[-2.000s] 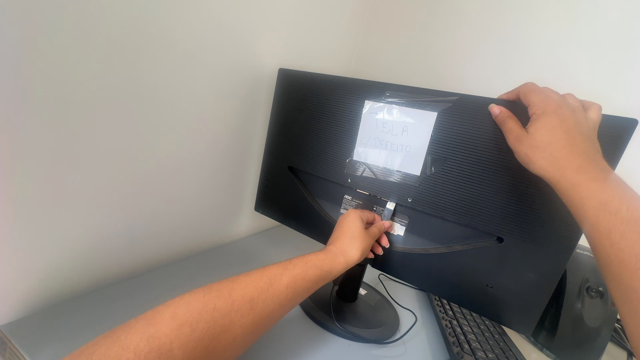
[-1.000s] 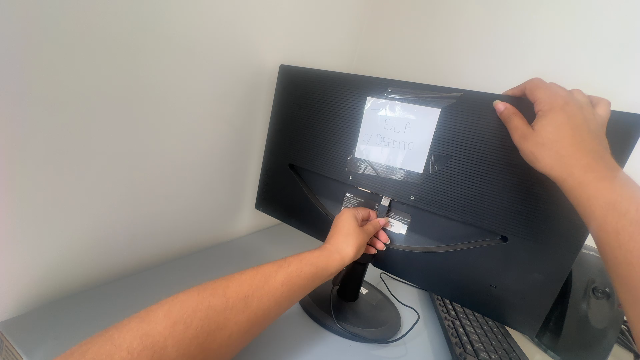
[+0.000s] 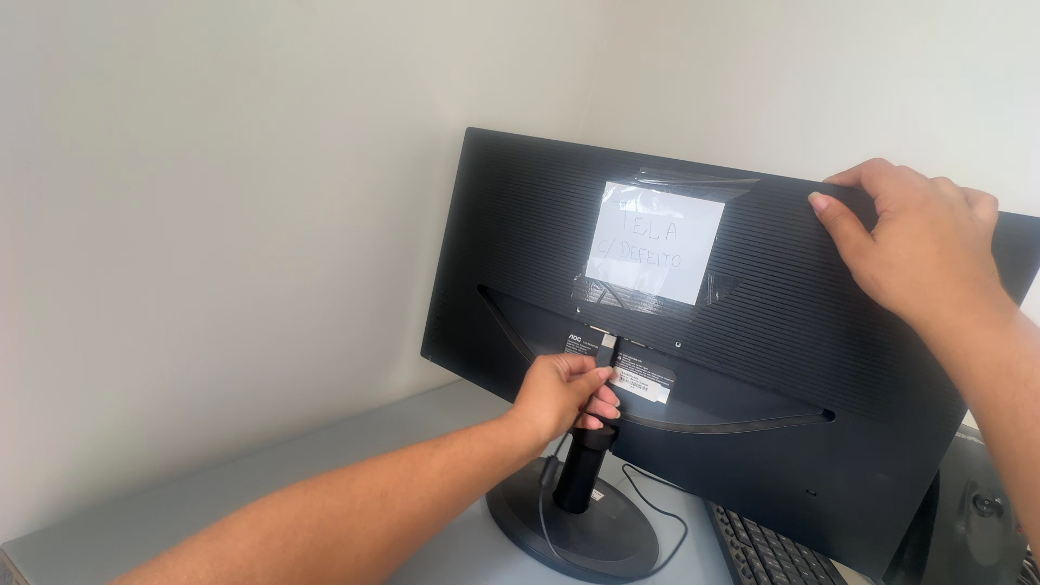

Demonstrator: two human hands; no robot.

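Observation:
The back of a black AOC monitor (image 3: 756, 325) faces me, tilted on its round stand base (image 3: 520, 520). A handwritten paper note (image 3: 658, 236) is taped to its upper middle. My left hand (image 3: 569, 394) pinches the black plug of a video cable (image 3: 608, 351) between thumb and fingers, just below the port row; the plug's metal end shows at the ports. A printed label (image 3: 646, 380) lies right beside my fingers. My right hand (image 3: 926, 236) grips the monitor's top edge, thumb on the back; its other fingertips are partly hidden.
A thin black cable (image 3: 685, 528) with a ferrite bead (image 3: 548, 471) hangs and loops over the stand base. A black keyboard (image 3: 772, 548) lies right of the base on the grey desk (image 3: 325, 455). A dark device (image 3: 975, 496) stands at the lower right. Walls rise behind the desk.
My left hand has shifted slightly down from the ports, and more of the plug's metal end shows above its fingers. My right hand stays on the monitor's top edge.

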